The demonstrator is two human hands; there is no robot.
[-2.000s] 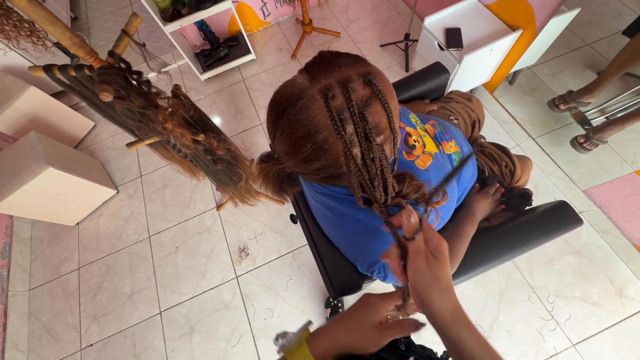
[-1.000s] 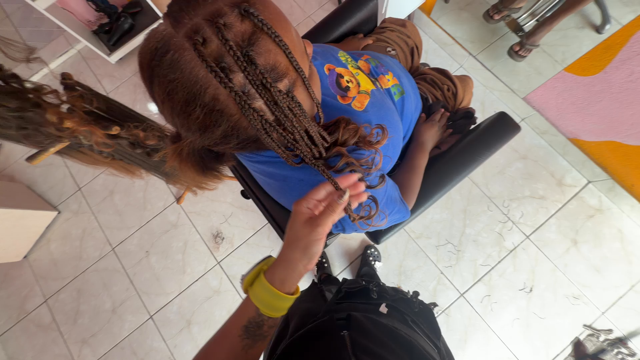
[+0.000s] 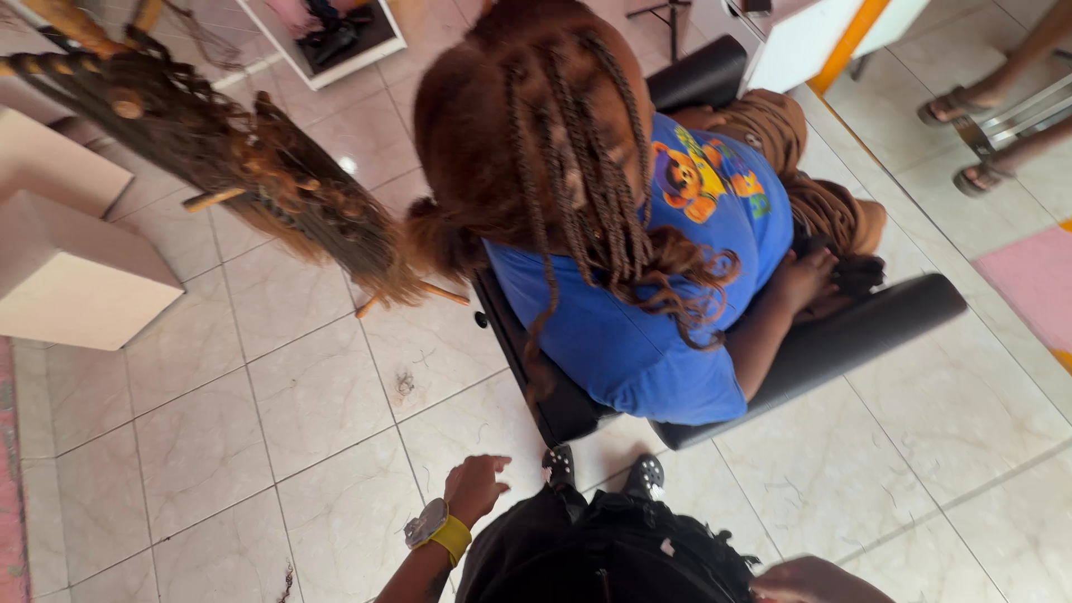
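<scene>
A seated person in a blue T-shirt (image 3: 586, 327) has several thin braids (image 3: 586, 167) with curled ends (image 3: 687, 285) hanging over the shoulder. Loose reddish-brown hair (image 3: 461, 126) covers the back of the head, gathered into a bunch low at the back. My left hand (image 3: 477, 486), with a yellow-strapped wristwatch (image 3: 440, 532), is over the floor behind the chair and holds nothing, its fingers apart. At the bottom right, my right hand (image 3: 791, 579) is beside my black clothing, partly cut off by the frame; its fingers are blurred.
A wooden rack (image 3: 213, 198) draped with hair extensions stands at the left, near white boxes (image 3: 84, 276). The black salon chair (image 3: 837, 352) has padded armrests. A white shelf unit (image 3: 394, 46) is at the top. Another person's sandalled feet (image 3: 976, 176) are at the upper right.
My left hand has let go of the braid it held one second ago and moved down, away from the hair. My right hand shows at the lower edge. The braids hang free.
</scene>
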